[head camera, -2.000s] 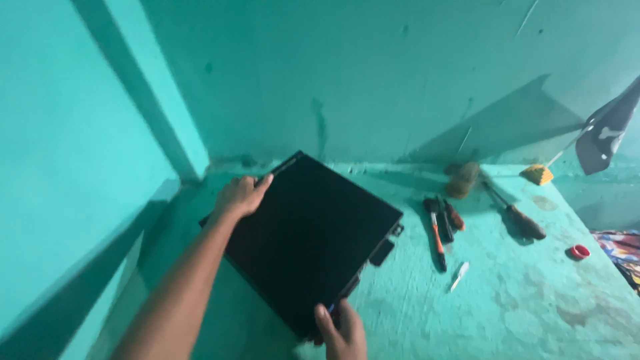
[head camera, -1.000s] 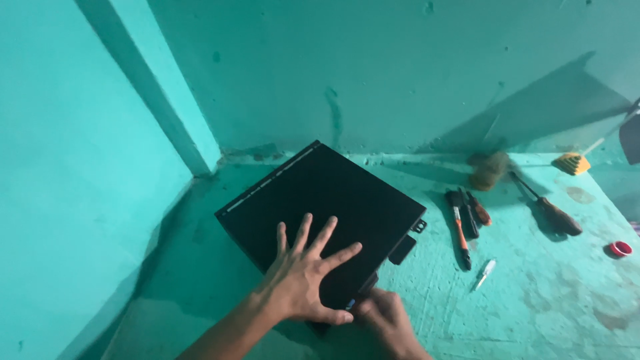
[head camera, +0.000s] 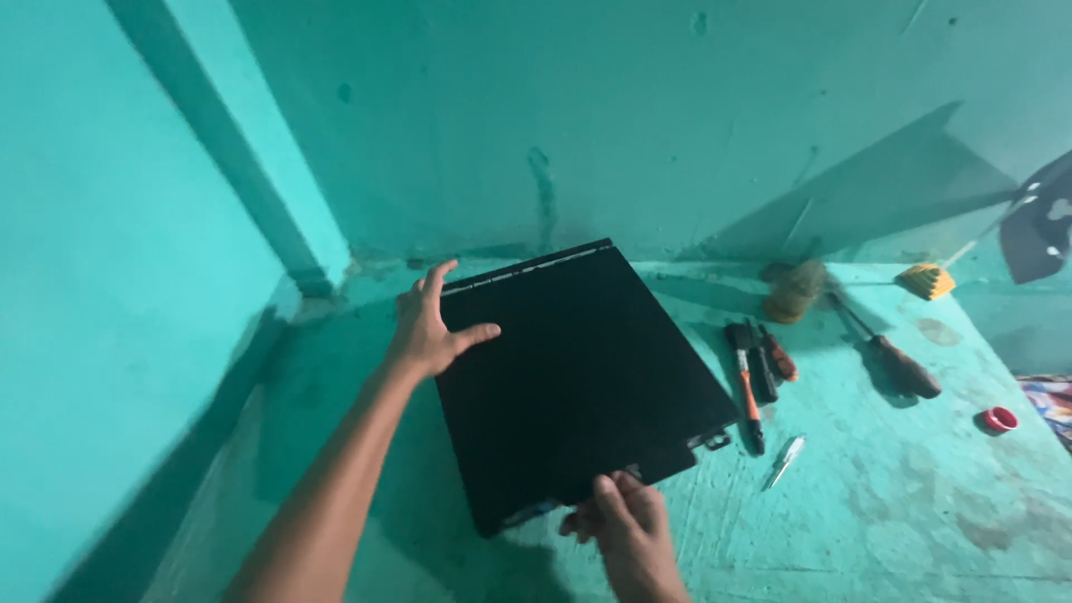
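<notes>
A flat black metal case, seemingly a small desktop computer (head camera: 578, 377), lies on the turquoise tabletop in front of the wall. My left hand (head camera: 435, 327) rests at its upper left corner, thumb spread on the top face and fingers over the left and back edge. At the near edge, my right hand (head camera: 624, 511) has its fingertips bent against the case; what they touch there is partly hidden. A small metal loop (head camera: 714, 440) sticks out at the near right corner.
Right of the case lie a brush with an orange handle (head camera: 748, 389), black and orange-handled tools (head camera: 780, 355), a small screwdriver (head camera: 785, 461) and a larger screwdriver (head camera: 904, 367). Beyond are a yellowish jar (head camera: 794, 291), a yellow stand with a dark flag (head camera: 925, 281) and a red cap (head camera: 999, 420).
The case has turned on the table. My left hand, spread on the middle of its top a second ago, is now at the upper left corner. My right hand remains at the near edge.
</notes>
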